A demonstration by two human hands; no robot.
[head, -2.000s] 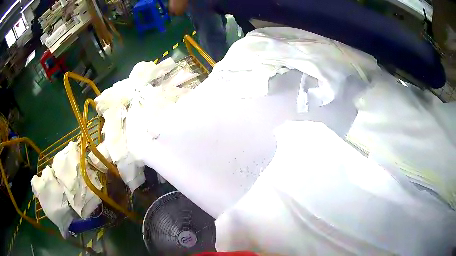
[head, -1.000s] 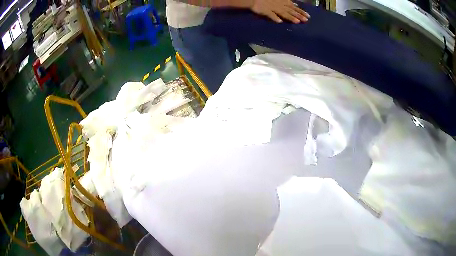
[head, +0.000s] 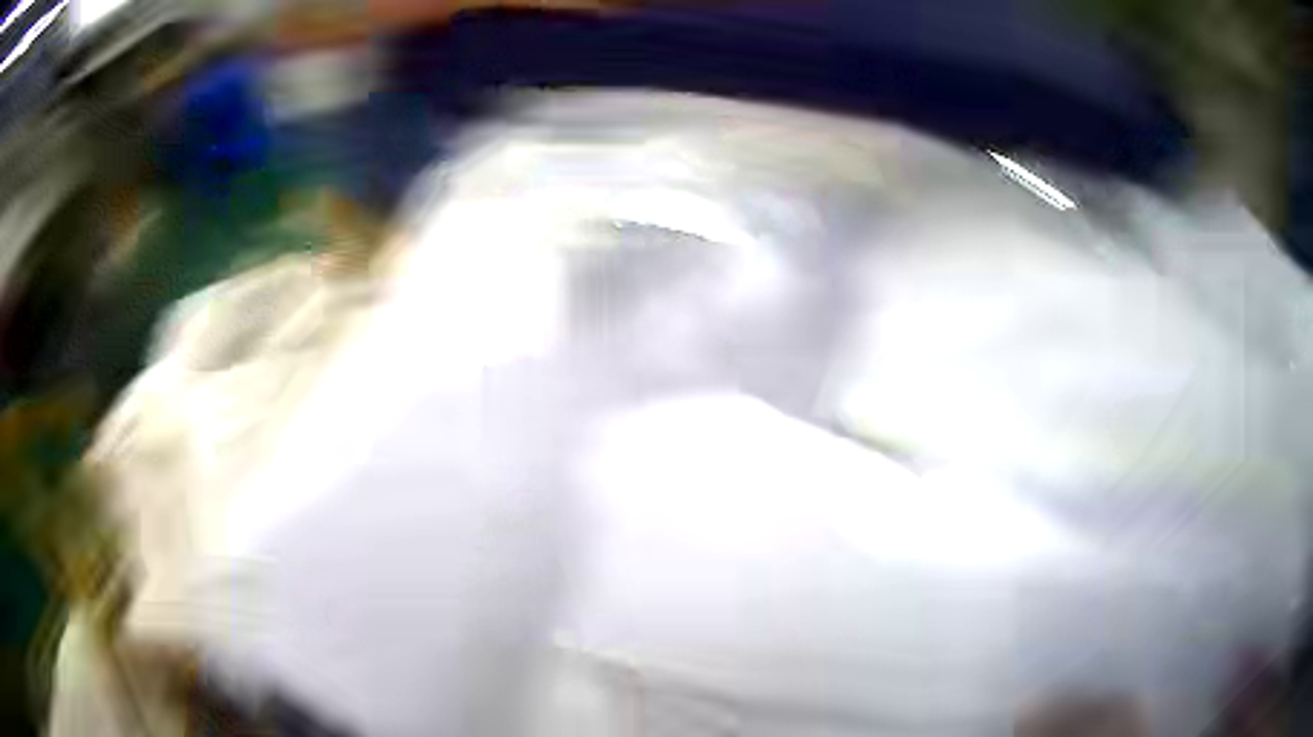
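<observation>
The whole view is strongly blurred. White garment cloth (head: 806,547) lies across the middle and right in front of me. More white cloth (head: 1051,331) lies in layers at the right. The paler grey board cover (head: 418,576) shows at the left and between the cloths. A brownish-pink blur (head: 1080,716) is cut off by the bottom edge at the right; it may be part of my right hand, but its shape and any grip are hidden by blur. My left hand cannot be seen.
A long dark navy padded shape (head: 806,58) crosses the top beyond the cloth. Cream-white pieces (head: 231,360) hang at the left. A blue stool (head: 223,115) is smeared at the upper left, with green floor below it.
The view has swung and blurred. The surroundings have shifted left in the picture. The other person's hand on the navy shape is no longer distinct. Brownish-pink blurs have appeared at the bottom right.
</observation>
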